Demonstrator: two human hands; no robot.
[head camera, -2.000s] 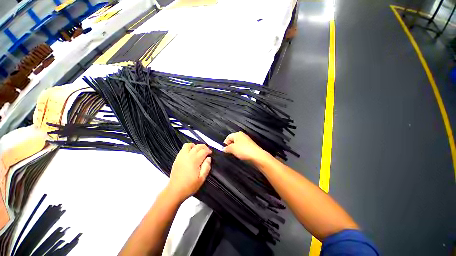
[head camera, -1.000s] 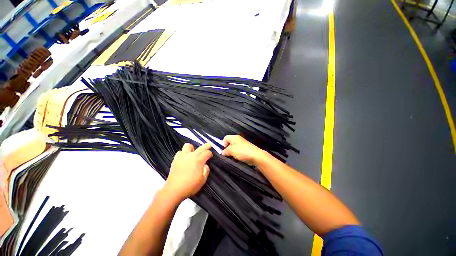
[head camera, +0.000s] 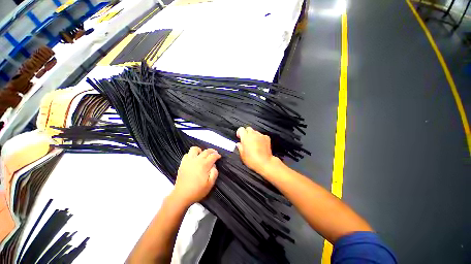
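Observation:
A thick bundle of black strips (head camera: 147, 121) lies crossed on the white-covered table and fans out over its right edge in two groups. My left hand (head camera: 197, 172) rests on the lower group, fingers curled over the strips. My right hand (head camera: 253, 149) is at the gap between the two groups, fingers bent and thumb side towards the strips. Whether its fingertips pinch a strip is hidden. White table cover shows in the gap left of my right hand.
Stacked cut panels with tan tops (head camera: 20, 154) stand at the left. Loose black strips (head camera: 49, 240) lie at lower left. A flat row of black strips (head camera: 139, 47) lies beyond the bundle. A blue rack (head camera: 31, 26) and brown parts (head camera: 23, 80) are far left. Grey floor (head camera: 397, 129) lies right.
My right hand has moved slightly up and right, and its fingers have turned upward. Thin strips that crossed the white gap beside it no longer show there. My left hand stays nearly in place.

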